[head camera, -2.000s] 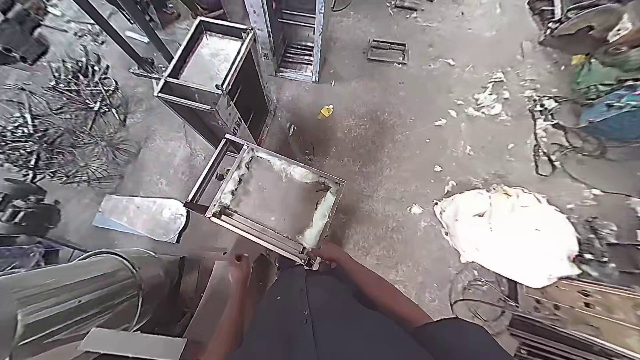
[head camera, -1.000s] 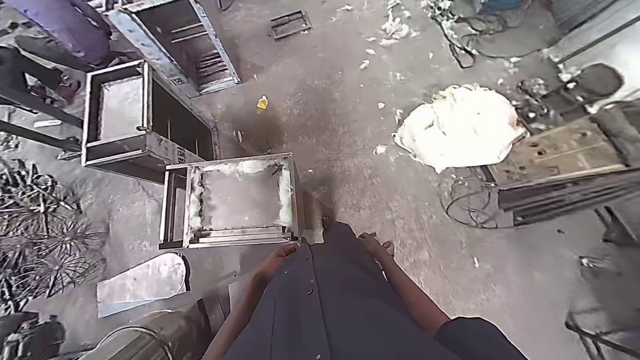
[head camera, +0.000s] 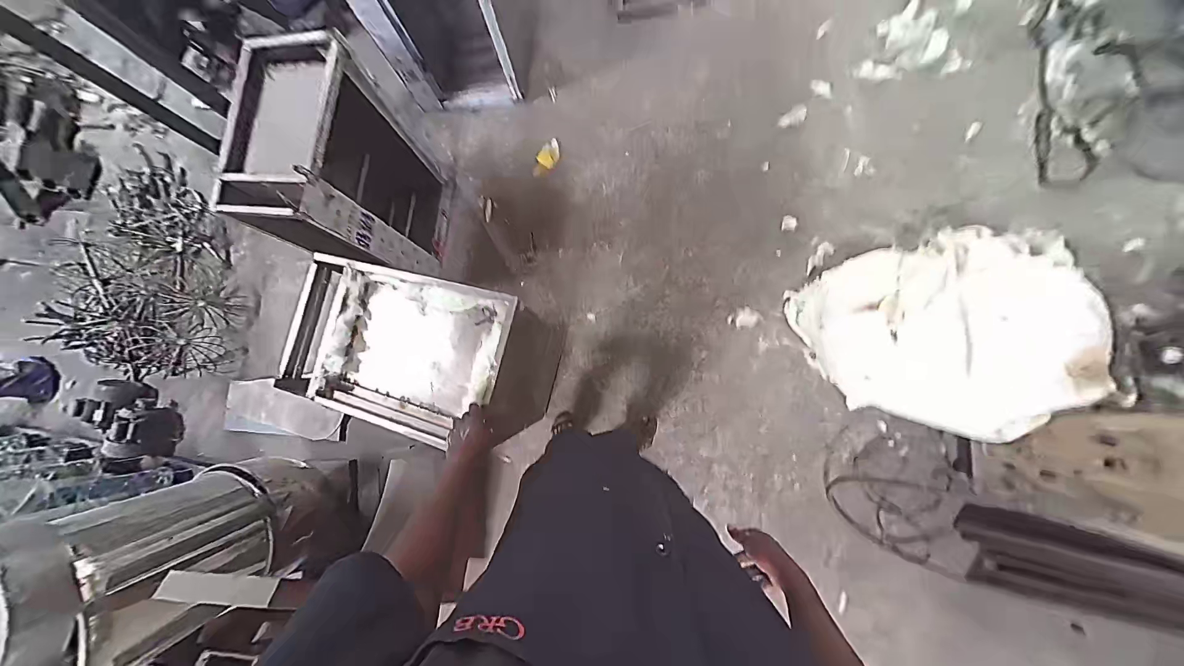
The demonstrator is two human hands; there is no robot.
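Observation:
My left hand [head camera: 472,431] rests at the near right corner of a metal cabinet frame [head camera: 375,413], whose top recess is lined with ragged whitish insulation around a bright panel; whether the fingers grip the edge is unclear. At the lower right my right hand [head camera: 760,553] hangs beside my dark garment, away from every object, its fingers loosely bent and apart. A second metal cabinet [head camera: 324,208] stands just beyond the first, with an open side and a recessed top.
Right of me lies a large white sheet-like heap [head camera: 962,333], beside coiled wire [head camera: 869,490] and a wooden board [head camera: 1091,467]. At left are a metal cylinder [head camera: 166,527], a pile of thin rods [head camera: 148,296] and a pale flat sheet [head camera: 282,410]. White scraps [head camera: 911,42] litter the floor.
Two seconds ago both hands were at the cabinet's near edge; my right hand has since moved away to the right. My left hand has come to the cabinet's corner since one second ago. The view has shifted.

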